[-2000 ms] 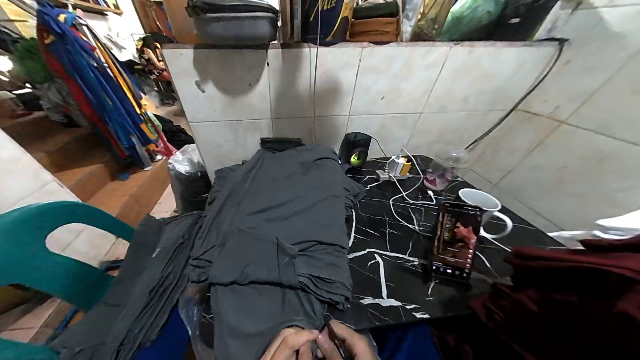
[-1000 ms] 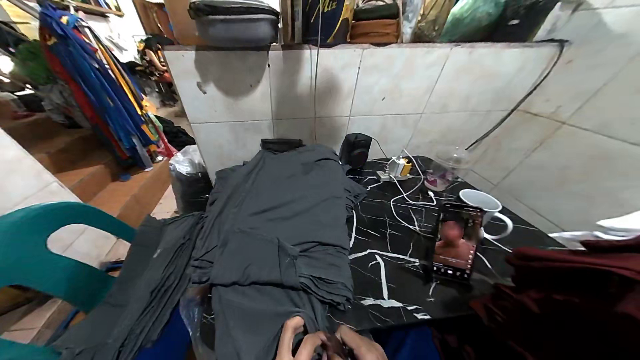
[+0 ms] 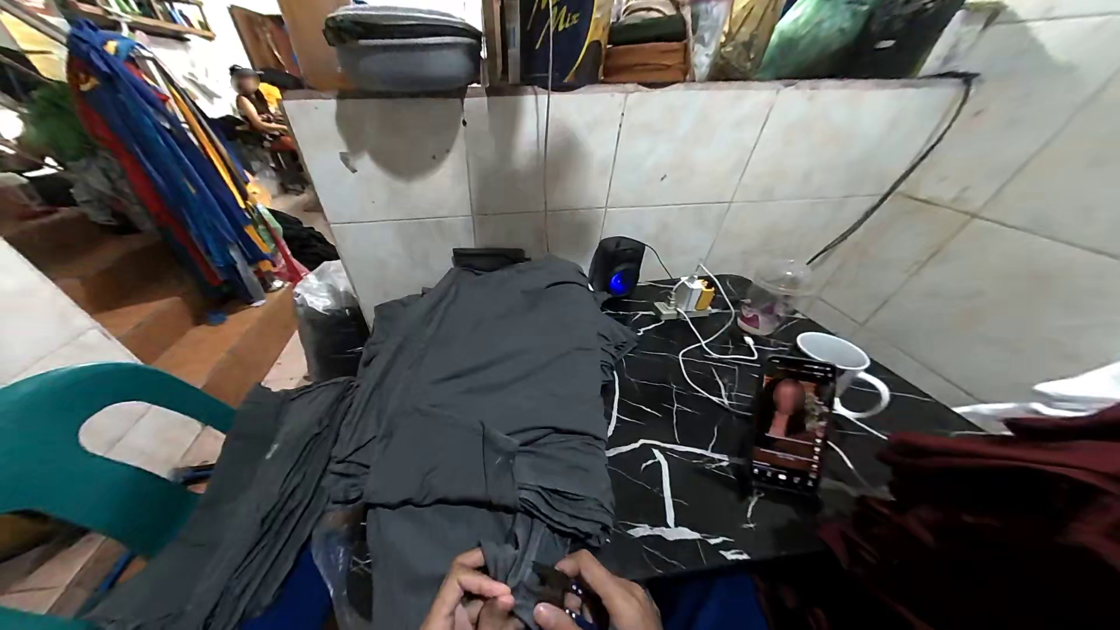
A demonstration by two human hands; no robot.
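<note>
A stack of dark grey fabric garments (image 3: pixel 499 359) lies on the black marble-patterned table (image 3: pixel 669 516). At its near end, by the bottom of the view, my left hand (image 3: pixel 472 591) pinches a fold of the grey cloth between thumb and fingers. Close on its right, my right hand (image 3: pixel 604 591) holds a small dark tool (image 3: pixel 564 591) against the same cloth; its exact kind is unclear. More grey cloth (image 3: pixel 262 472) hangs to the left. A phone (image 3: pixel 792 424) with a lit screen leans upright near a white mug (image 3: pixel 836 359).
Beyond the stack are a black speaker (image 3: pixel 618 267), a power strip (image 3: pixel 682 308) with white cables and a clear plastic cup (image 3: pixel 766 306). Dark red cloth (image 3: pixel 989 490) is piled at right. A green plastic chair (image 3: pixel 105 437) stands left. A tiled wall lies behind; a person (image 3: pixel 260 109) sits far off.
My hands have spread slightly apart at the near edge of the cloth, and the dark tool now shows in my right hand. The speaker light and phone picture have changed.
</note>
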